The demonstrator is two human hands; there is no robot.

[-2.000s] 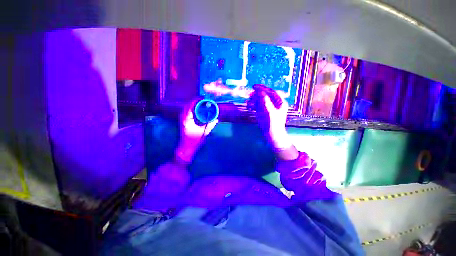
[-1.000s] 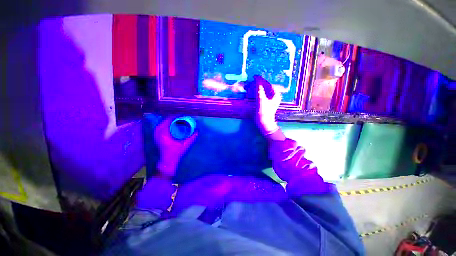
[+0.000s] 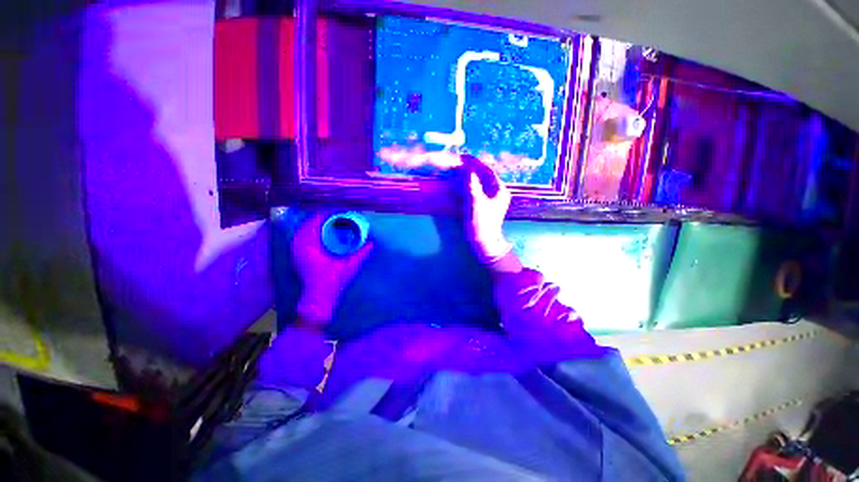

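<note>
A circuit board [image 3: 414, 94], bright blue under the purple light and with a thick white looping line, lies inside a thin rectangular carrier frame [image 3: 303, 113]. My left hand [image 3: 320, 268] holds a round, open, teal-blue coating pot [image 3: 345, 233] over the mat, below the board's left part. My right hand [image 3: 487, 209] is at the board's front edge, with its fingers bent together over the lower middle of the board. Whatever it pinches is dark and too blurred to tell.
A green bench mat [image 3: 603, 268] runs along the line's front edge, with an orange ring [image 3: 787, 280] at its right. A pale machine panel [image 3: 155, 141] stands left. A pale hood edge [image 3: 603, 14] crosses above. A black bin [image 3: 85, 428] is lower left.
The board and frame show higher in view. My left hand with the pot has moved down and left from the board's edge onto the mat area. My right hand has shifted left along the board.
</note>
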